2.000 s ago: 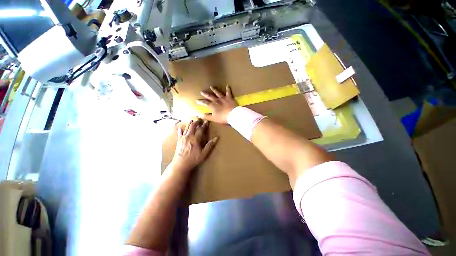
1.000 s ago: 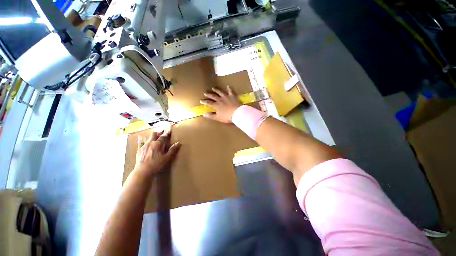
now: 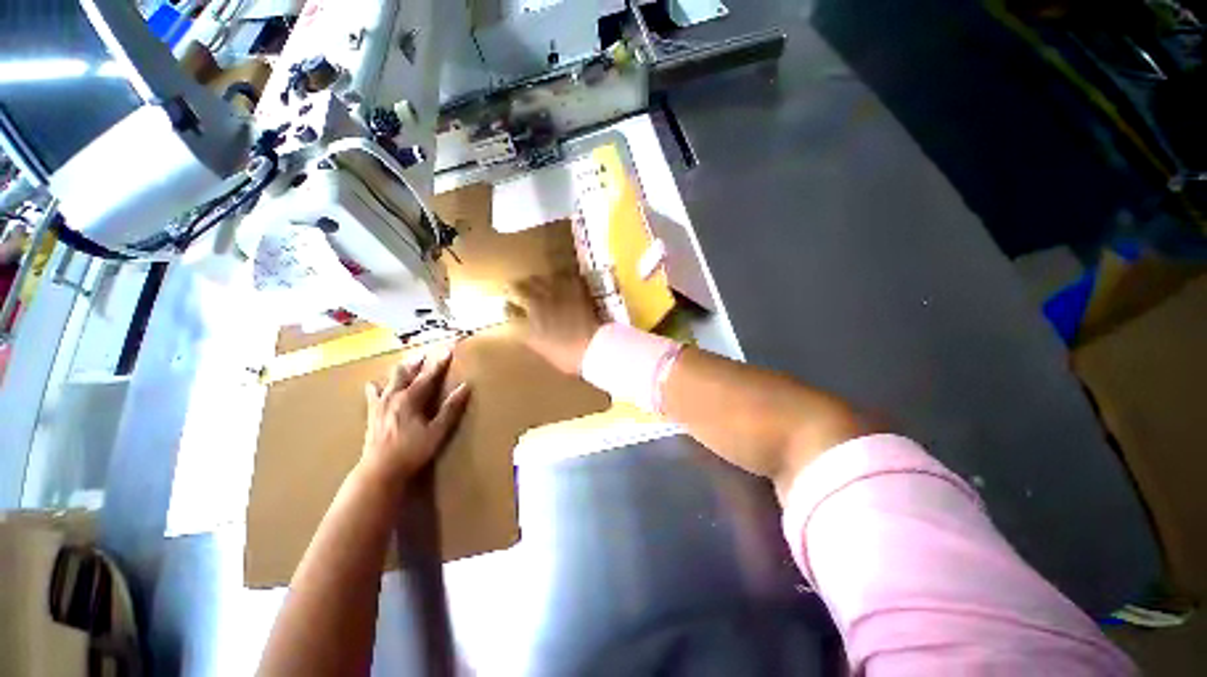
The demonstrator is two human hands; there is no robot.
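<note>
The brown cut panel [image 3: 331, 489] lies flat on the white sewing template [image 3: 536, 201], partly under the sewing head [image 3: 357, 238]. The yellow template strip [image 3: 338, 355] lies across the panel, left of the needle area. My left hand [image 3: 413, 421] rests flat on the panel just below the needle area, fingers apart. My right hand [image 3: 553, 315] lies on the panel right of the needle, slightly blurred; its fingers look spread and hold nothing visible. The yellow pad [image 3: 629, 251] stands tilted at the template's right end.
The grey metal feed carriage [image 3: 510, 136] runs behind the template. The grey table [image 3: 847, 265] extends to the right. A brown stack [image 3: 1149, 397] and a blue item [image 3: 1079, 302] are at the far right. Brown folded pieces [image 3: 40, 582] with dark gaps lie at lower left.
The template, panel, strip and yellow pad have moved left past the needle. My left hand moved left, then stayed near the needle. My right hand stayed on the panel and shifted slightly left and down.
</note>
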